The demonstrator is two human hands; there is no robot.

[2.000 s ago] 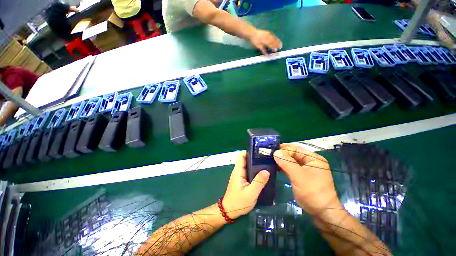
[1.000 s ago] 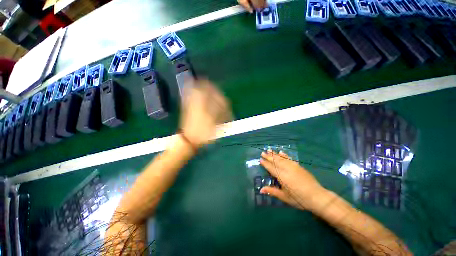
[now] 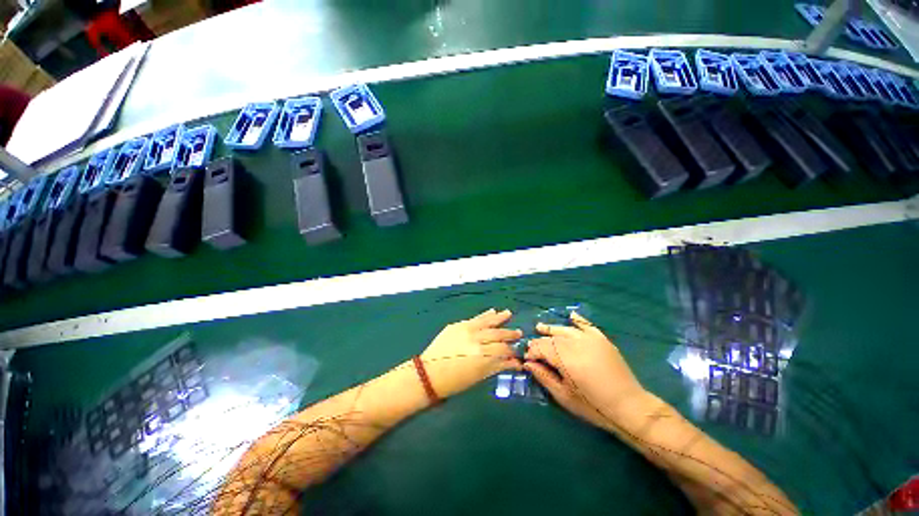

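A small clear glossy sheet with a few dark rectangles lies on the green surface in front of me, mostly covered by my hands. My left hand reaches in from the left with its fingertips at the sheet. My right hand rests on the sheet from the right, its thumb and fingers close to my left fingertips. The fingertips overlap the sheet, and whether they pinch a small piece cannot be seen. A dark housing stands on the green band beyond, at the right end of the left row.
More dark housings and light blue frames line the band on the left, with others on the right. A stack of dark-grid sheets lies right, glossy sheets lower left. A pale strip crosses between.
The housing my left hand held now stands in the left row. My left hand has come back from the row to the sheet. The other person's hand has left the view.
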